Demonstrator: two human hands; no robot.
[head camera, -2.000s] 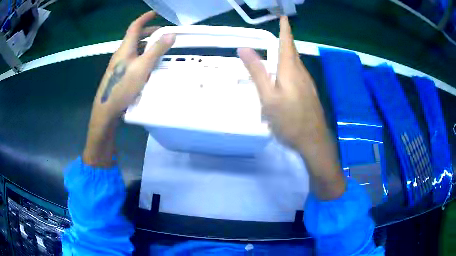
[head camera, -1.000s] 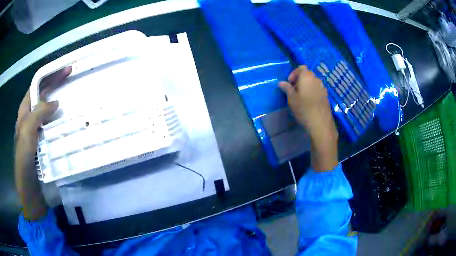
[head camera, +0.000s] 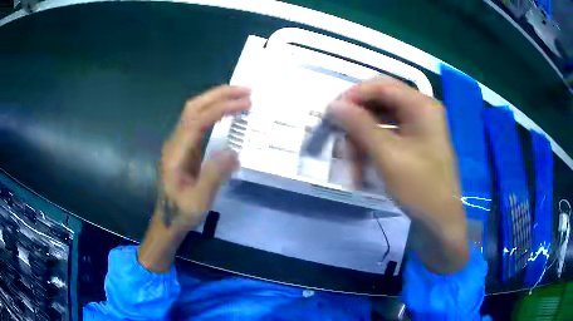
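The white housing (head camera: 276, 135) lies on the white protective sheet (head camera: 301, 229) in front of me, its loop stand (head camera: 352, 47) on the far side. My right hand (head camera: 402, 138) is above the housing's right part and pinches a dark-grey pad (head camera: 320, 135), blurred by motion. My left hand (head camera: 195, 150) is at the housing's left end, fingers apart and holding nothing. A thin dark lead wire (head camera: 383, 238) trails from the housing's near edge onto the sheet.
Blue release liner sheets (head camera: 468, 125) lie at the right, one with small grey pads (head camera: 520, 219). A white corded device (head camera: 563, 229) is at the far right. A green crate (head camera: 546, 306) shows lower right, a black parts tray (head camera: 31, 251) lower left. Black tape tabs (head camera: 211, 224) mark the sheet's corners.
My right hand has moved from the liner to above the housing with a grey pad in it. My left hand has let go of the stand. The view has turned left.
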